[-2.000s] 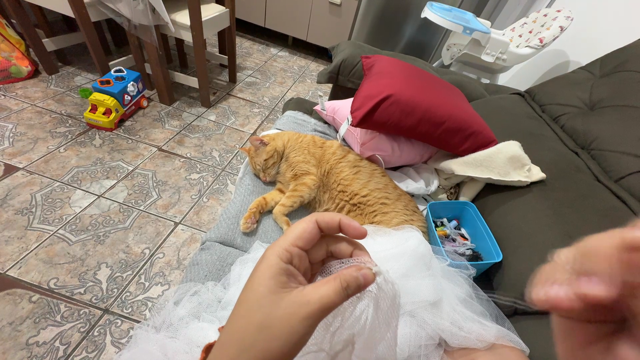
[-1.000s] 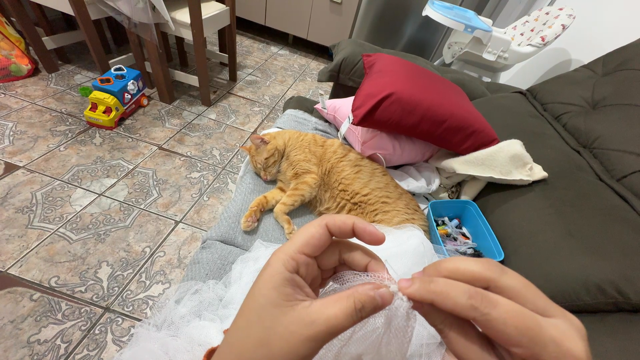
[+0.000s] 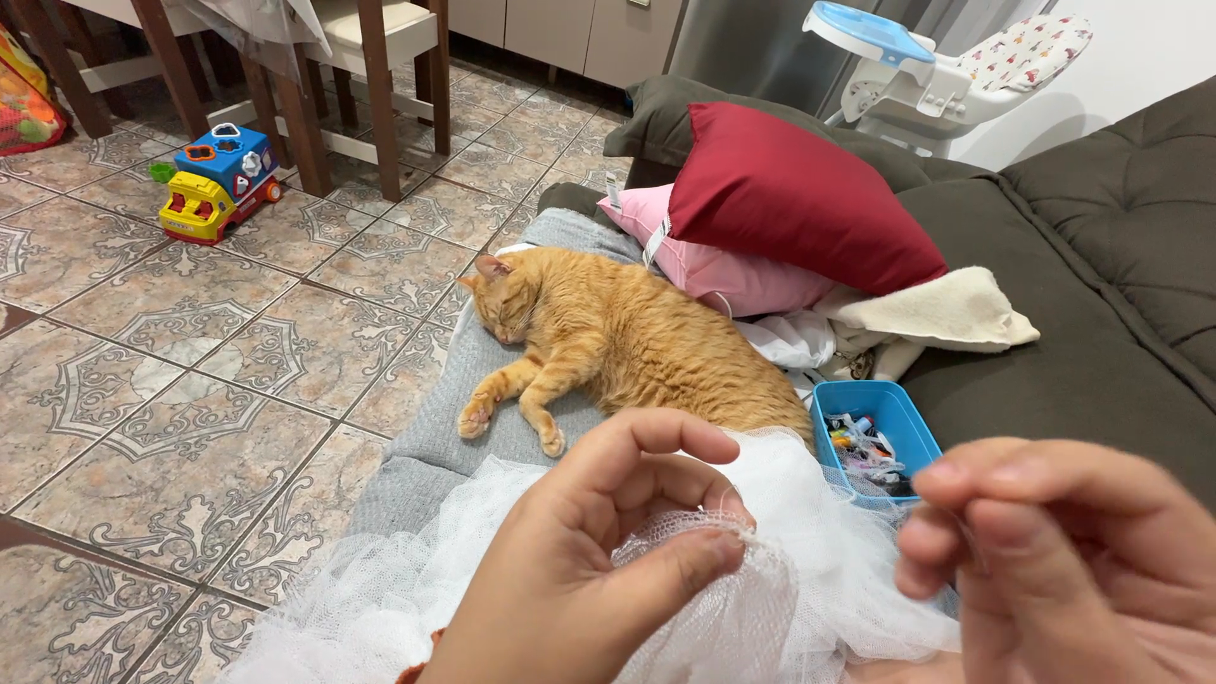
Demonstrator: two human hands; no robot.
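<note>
White tulle fabric lies gathered across the lap. My left hand pinches a meshed edge of it between thumb and fingertips, and a fine thread loop stands up at that edge. To the right, off the fabric, is my right hand, its thumb and forefinger brought close together; whether a needle or thread is between them cannot be told. Beyond the right hand sits a blue plastic tub holding small sewing-like odds and ends, among them what look like thread spools.
An orange cat lies with closed eyes on grey cloth, just beyond the tulle. Behind it, a red cushion rests on a pink cushion on the dark sofa. A toy truck stands on the tiled floor.
My right hand was at the tulle edge beside my left fingertips one second ago; it has moved away to the right. My left hand keeps its pinch on the edge.
</note>
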